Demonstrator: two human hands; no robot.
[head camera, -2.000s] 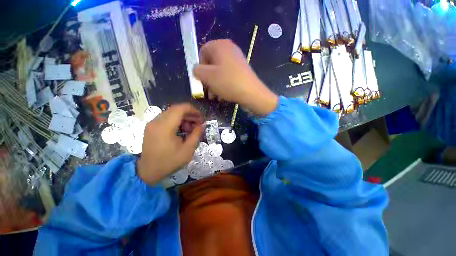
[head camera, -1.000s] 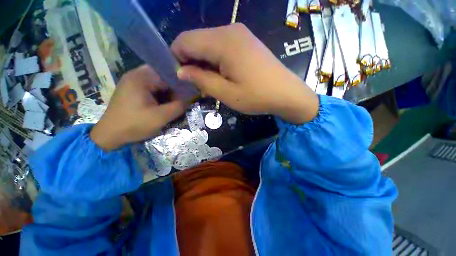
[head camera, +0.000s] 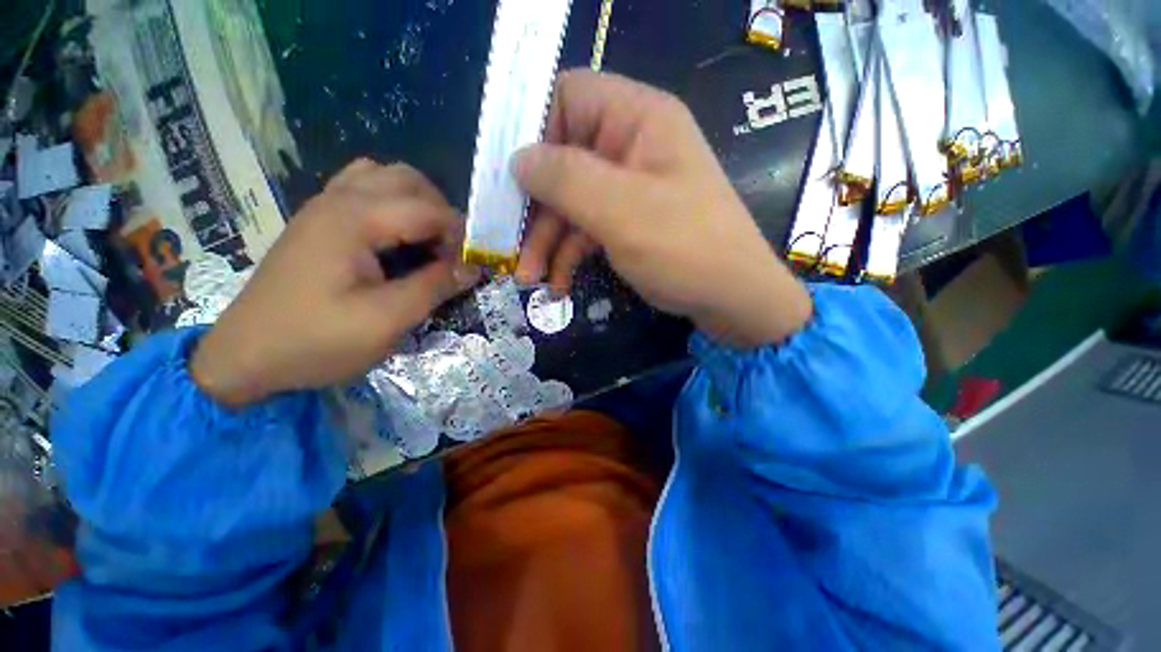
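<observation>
A long white pouch cell (head camera: 512, 140) stands out from my hands toward the far side, its yellow-orange end (head camera: 492, 259) nearest me. My right hand (head camera: 624, 191) grips the cell's right side, thumb on its face. My left hand (head camera: 337, 274) is at the left of the yellow end, thumb and index fingertips close together beside it; whether they pinch something small is hidden. Round discs (head camera: 458, 382) lie loosely piled below my hands, with a single disc (head camera: 550, 311) just right of the pile. A thin LED strip (head camera: 602, 36) shows beyond my right hand.
White pouch cells (head camera: 898, 115) lie fanned out at the right. Unlit assemblies with white square pieces (head camera: 74, 261) lie at the left, beside a printed sheet (head camera: 178, 140). A crumpled clear bag (head camera: 1120, 45) is at the far right. A cardboard box (head camera: 978, 306) is below the bench edge at right.
The cell was picked up from the mat and raised, and its white face is now turned up. My left fingertips have drawn to the left side of its yellow end.
</observation>
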